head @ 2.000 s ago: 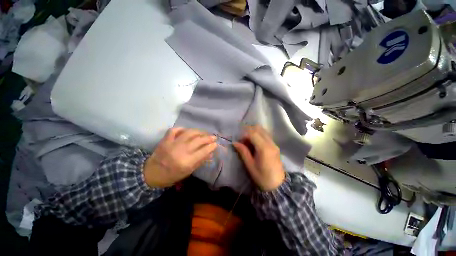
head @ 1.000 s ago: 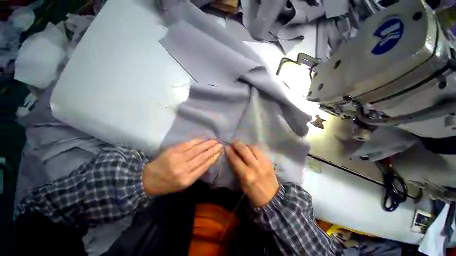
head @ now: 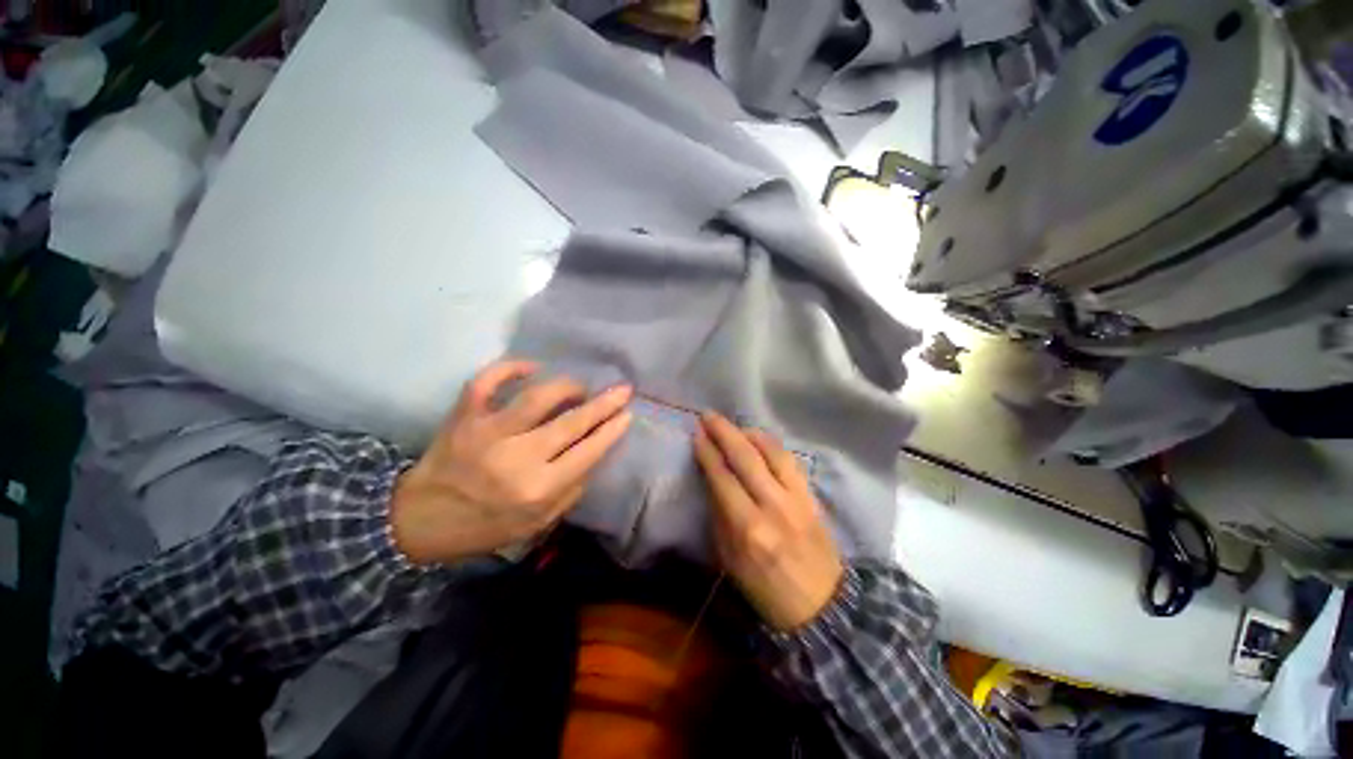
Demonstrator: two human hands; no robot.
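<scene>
A grey garment panel (head: pixel 638 304) lies in folds over the table's front edge, left of the needle area. A narrow dark slit or line, seemingly a pocket opening (head: pixel 668 403), runs across it between my hands. My left hand (head: pixel 512 460) lies on the cloth at the left end of the line, fingertips pressed on it. My right hand (head: pixel 769 519) lies at the right end, fingertips on the cloth. A second short dark line (head: pixel 641 522) shows below. What lies under my fingers is hidden.
The cream-white sewing machine head (head: pixel 1113 178) stands at the right, its lamp lit. Black-handled scissors (head: pixel 1177 552) lie under its arm. Grey cut pieces (head: pixel 831 60) are heaped behind. More grey cloth (head: pixel 193 460) hangs at the left. A yellow-rimmed bin (head: pixel 991 685) shows below the table edge.
A second ago my fingertips were close together at the line. Now they are farther apart, my left hand moved left and slightly up, and more of the line shows.
</scene>
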